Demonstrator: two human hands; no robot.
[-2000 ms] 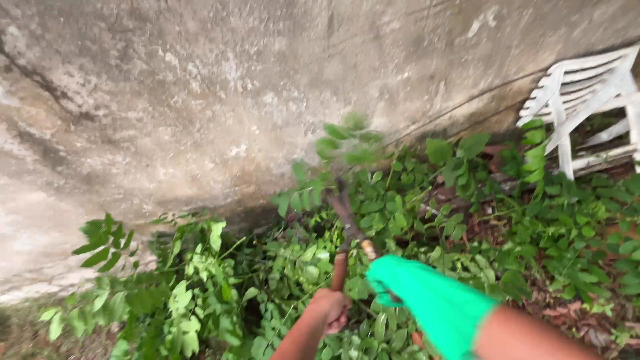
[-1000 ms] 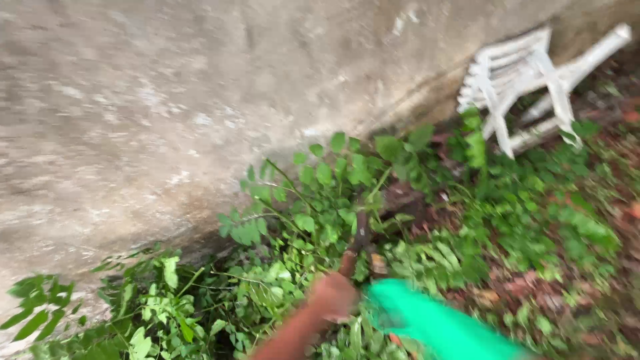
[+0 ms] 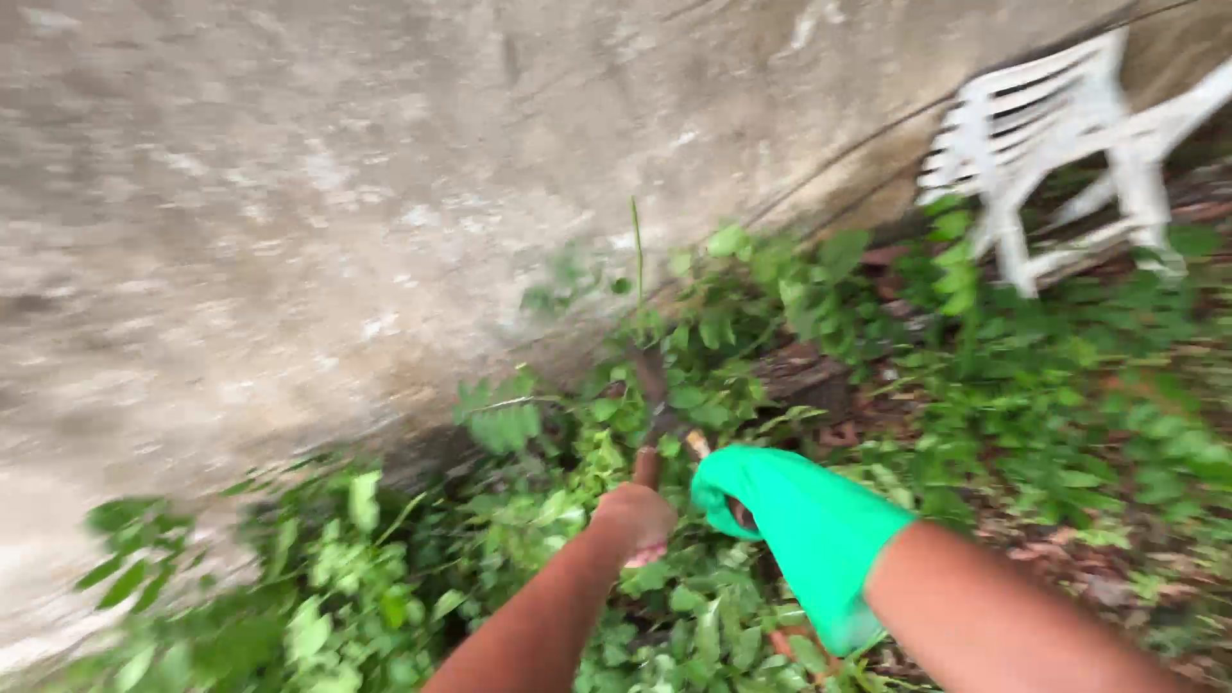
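Hedge shears (image 3: pixel 654 385) with wooden handles point away from me, their dark blades among leafy green plants (image 3: pixel 712 327) at the foot of the wall. My bare left hand (image 3: pixel 637 520) grips the left handle. On the right handle is my right hand (image 3: pixel 746 493), in a green rubber glove. The handles are close together, and leaves partly hide the blurred blade tips. A thin green stem (image 3: pixel 637 245) stands up just beyond the blades.
A weathered concrete wall (image 3: pixel 289 192) rises behind the plants. At the upper right a white plastic chair (image 3: pixel 1035 144) lies tilted near the wall. Low weeds, dry leaves and a dark chunk (image 3: pixel 804 375), perhaps wood or stone, cover the ground on the right.
The shears' blades, spread apart two seconds ago, are now close together. The leafy sprig that stood at their tips then no longer shows there. The view has shifted.
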